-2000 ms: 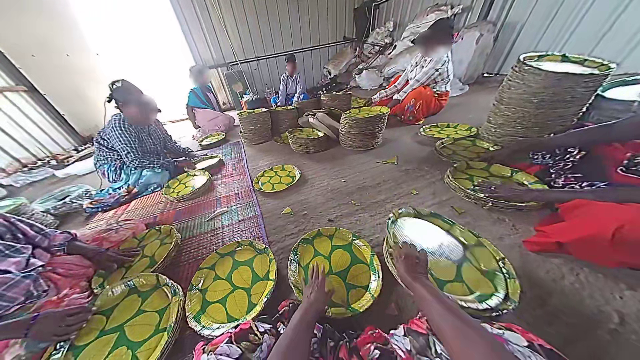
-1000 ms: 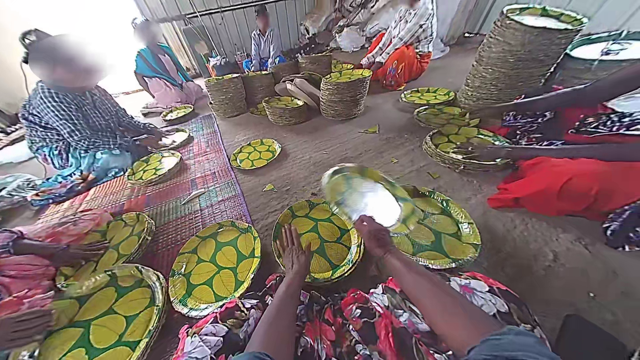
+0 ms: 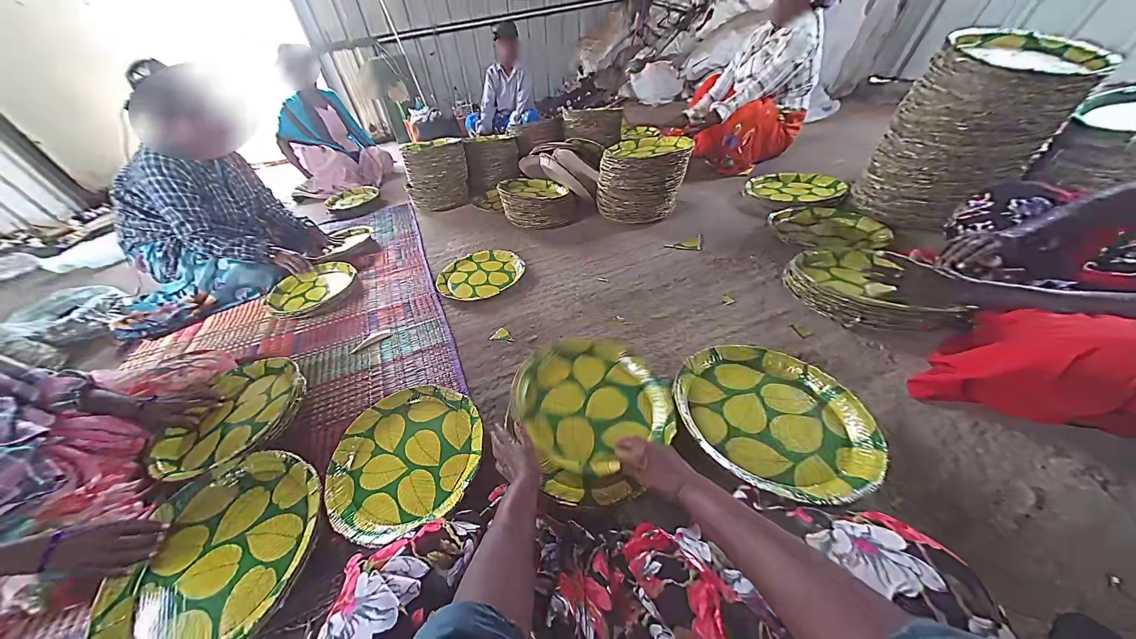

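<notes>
A green plate with a yellow leaf pattern [image 3: 586, 408], blurred by motion, is tilted above a similar plate in front of me. My right hand [image 3: 652, 466] grips its lower right rim. My left hand [image 3: 516, 454] is at its lower left edge; whether the fingers hold the rim cannot be told. To the right lies another leaf-patterned plate [image 3: 781, 424] with a shiny rim. On the left, a further such plate [image 3: 404, 463] lies partly on the woven mat.
Beside me on the left, a person's hands [image 3: 102, 550] touch plates. A tall plate stack [image 3: 967, 133] and a lower stack [image 3: 852, 284] stand right, near another person's arm. More stacks [image 3: 643, 182] stand farther back. A single plate [image 3: 480, 274] lies beside the mat [image 3: 390, 311].
The plate in my right hand, tilted with a whitish surface showing a second ago, now shows its leaf pattern and is farther left over the middle plate. Two seconds ago it rested at the right.
</notes>
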